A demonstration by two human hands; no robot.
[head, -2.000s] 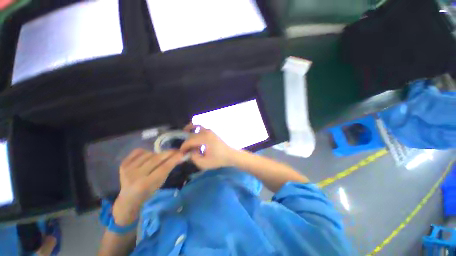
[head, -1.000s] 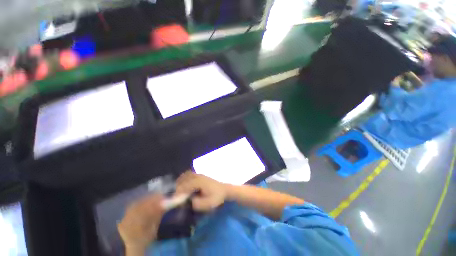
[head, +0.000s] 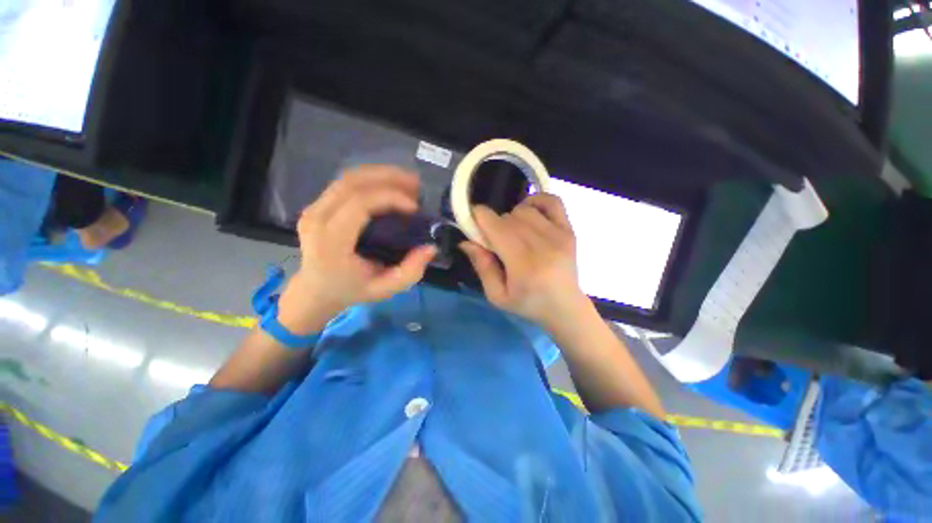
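My right hand (head: 531,250) holds a cream-coloured ring like a tape roll (head: 462,194), its fingers around the lower edge. My left hand (head: 358,240), slightly blurred and wearing a blue wrist strap (head: 283,325), is beside it with thumb and fingers curled; a small pale piece shows near its thumb tip, and I cannot tell whether it is gripped. Behind the hands a dark tablet (head: 332,153) with a small white label (head: 433,154) lies in a black foam tray (head: 245,174). A tablet with a white screen (head: 623,240) is to the right.
A long white label strip (head: 741,281) hangs over the bench edge at right. More lit tablets show at upper left (head: 51,61) and upper right (head: 807,31). A blue stool (head: 751,386) and a person's blue sleeve (head: 884,424) are at lower right. Another person's foot is at left.
The view has swung down and shifted. My hands, together before, are now apart. The ring now stands out clearly in my right hand.
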